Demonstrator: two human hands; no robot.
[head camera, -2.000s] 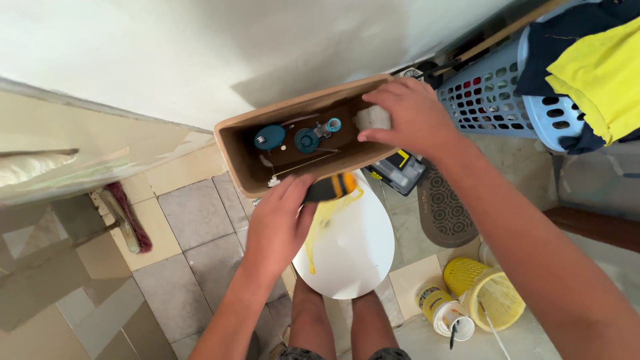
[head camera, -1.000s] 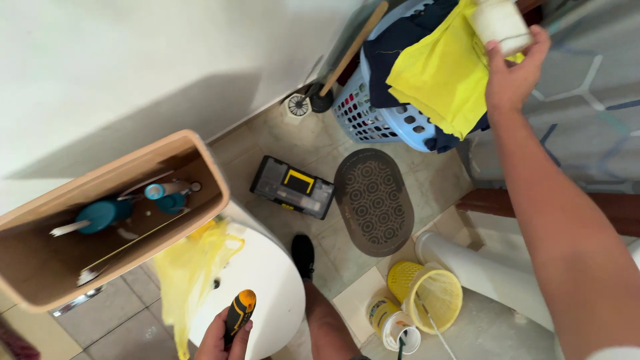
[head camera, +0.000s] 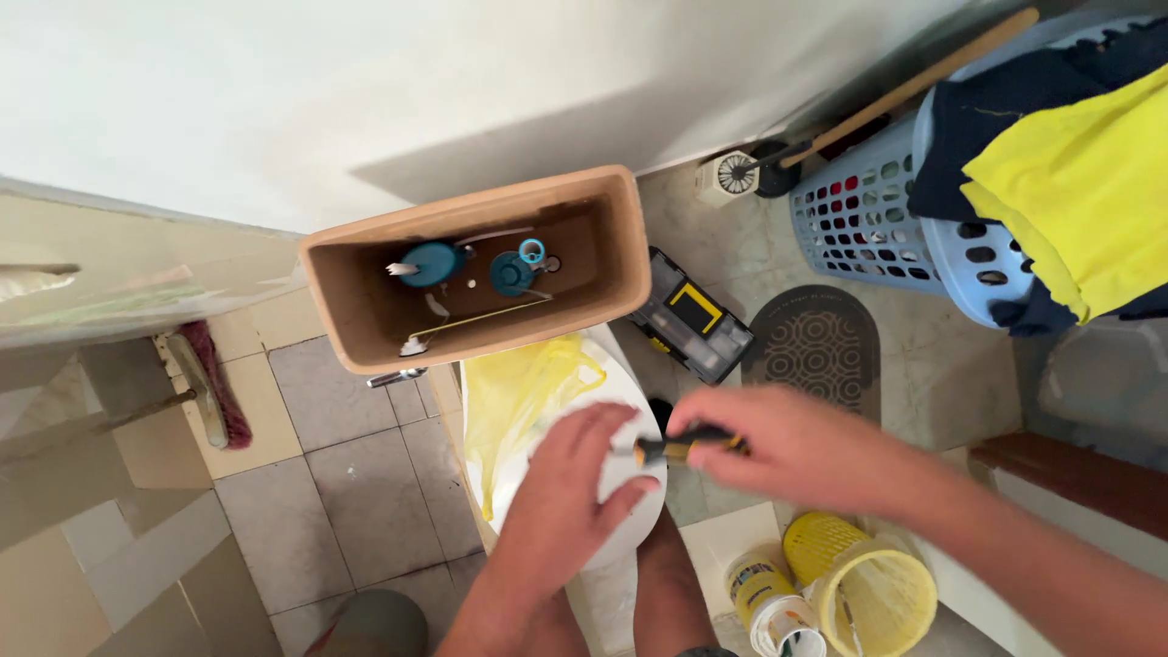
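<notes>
My right hand (head camera: 776, 447) grips a black and orange screwdriver (head camera: 689, 443) by its handle, over the right edge of the white toilet lid (head camera: 630, 506). Left of the screwdriver's tip end, my left hand (head camera: 584, 479) has its fingers spread and holds nothing that I can see. A crumpled yellow plastic bag (head camera: 520, 401) lies on the lid. Above it stands the brown toilet tank (head camera: 474, 351) without a cover. Inside are a blue fill valve part (head camera: 429, 265), a blue flush valve (head camera: 513, 272) and a thin rod running to the flush lever.
A black toolbox (head camera: 698, 319) and a dark oval mat (head camera: 812, 351) lie right of the toilet. Farther right is a blue laundry basket (head camera: 862, 219) with clothes. Yellow baskets (head camera: 876, 593) and a tub (head camera: 762, 584) stand at lower right. A mop head (head camera: 214, 388) is at left.
The screwdriver has passed from my left hand to my right. The white container that my right hand held over the laundry is out of that hand. The view has swung back left.
</notes>
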